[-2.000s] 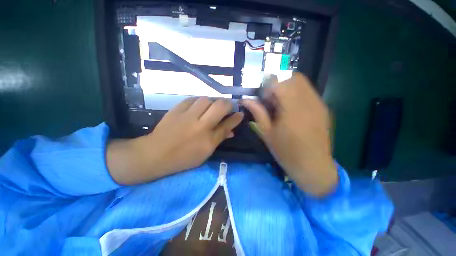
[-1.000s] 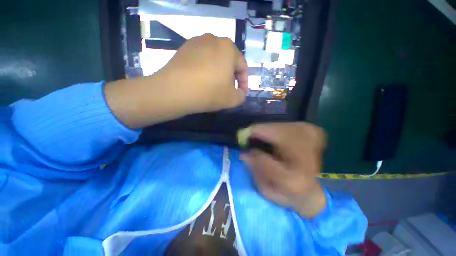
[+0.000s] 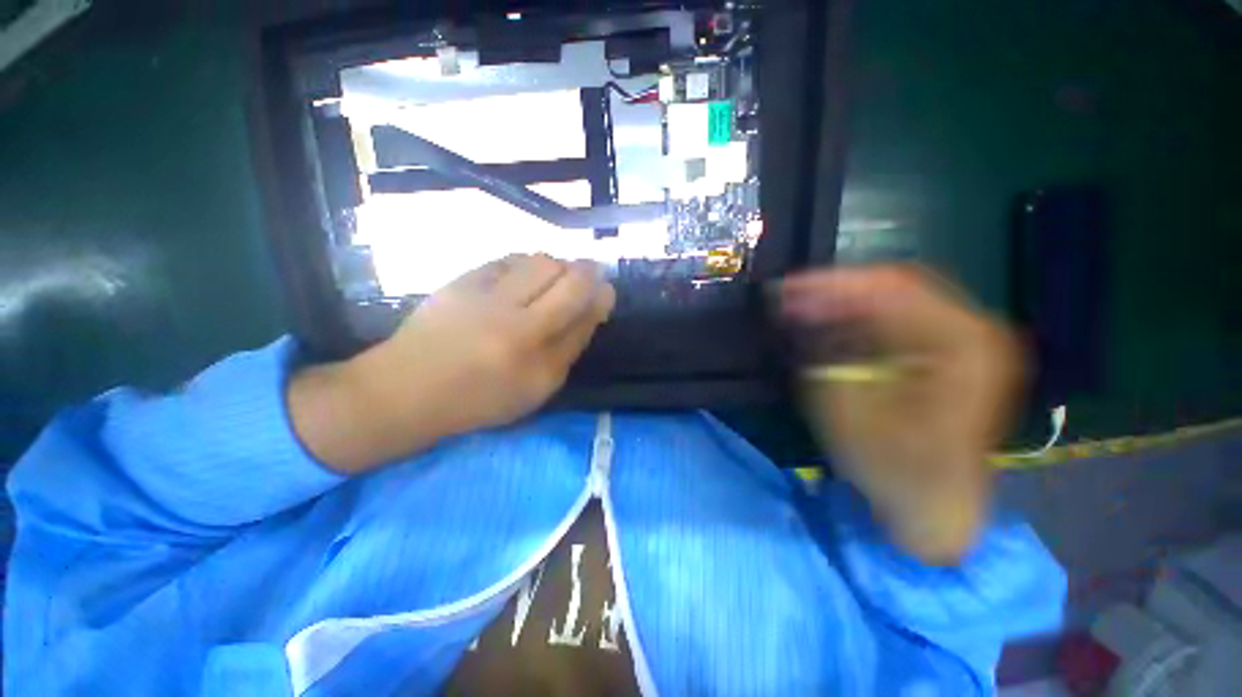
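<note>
An open tablet [image 3: 470, 215] with a bright silver-white inside lies in a black tray [image 3: 804, 164]. A grey-black flex cable [image 3: 497, 184] runs diagonally across its battery. The main board [image 3: 708, 150], with a green patch, is along its right side. My left hand [image 3: 470, 347] is at the tablet's near edge, fingertips bunched together; whether they pinch something is hidden. My right hand [image 3: 906, 395] is blurred, to the right of the tray's near right corner. A yellow strip [image 3: 865, 370] and something dark show at its fingers; the dark item is too blurred to name.
A dark smartphone [image 3: 1060, 289] lies on the green bench [image 3: 940, 136] right of the tray, with a white cable plug [image 3: 1057, 425] near its lower end. Yellow-marked tape [image 3: 1158, 447] runs along the bench's near edge. White and red items are blurred at the lower right.
My left hand has moved down off the middle of the tablet to its near edge, uncovering the flex cable. My right hand has moved right, away from my chest. The tray appears farther left in view.
</note>
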